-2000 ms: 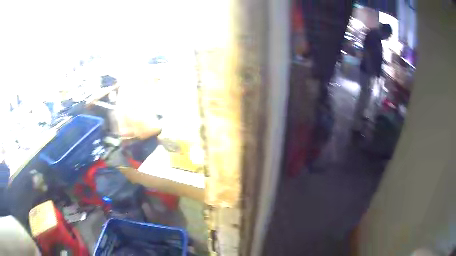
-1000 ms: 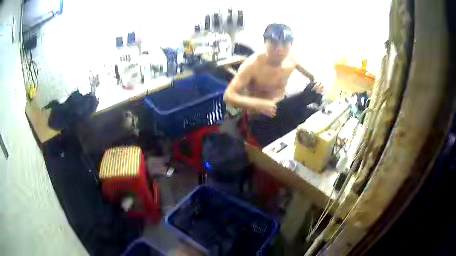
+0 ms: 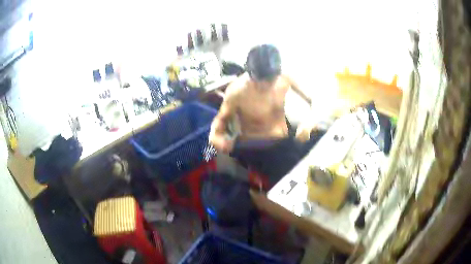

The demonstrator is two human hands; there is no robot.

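Observation:
Neither of my hands is in the picture. Nearest in front of me, a blue plastic basket (image 3: 230,250) is cut off by the bottom edge; its contents are hard to make out. To its left stands a red stool (image 3: 147,240) with a yellowish slatted top. A sewing machine (image 3: 328,186), cream to yellow, sits on a white table (image 3: 289,190) at the right. Another person (image 3: 258,105) sits behind that table with dark cloth (image 3: 271,157) across the lap, their hands at or near it.
A larger blue basket (image 3: 173,165) stands left of the person. Behind it, a long table (image 3: 131,131) holds more machines and dark spools. A dark cloth heap (image 3: 56,157) lies at its left end. A rough door frame or post (image 3: 428,154) runs down the right side. The picture is blurred and overexposed.
The view has swung from the doorway into the room and moved closer. The other person's head has lowered and the dark cloth has come down to the lap.

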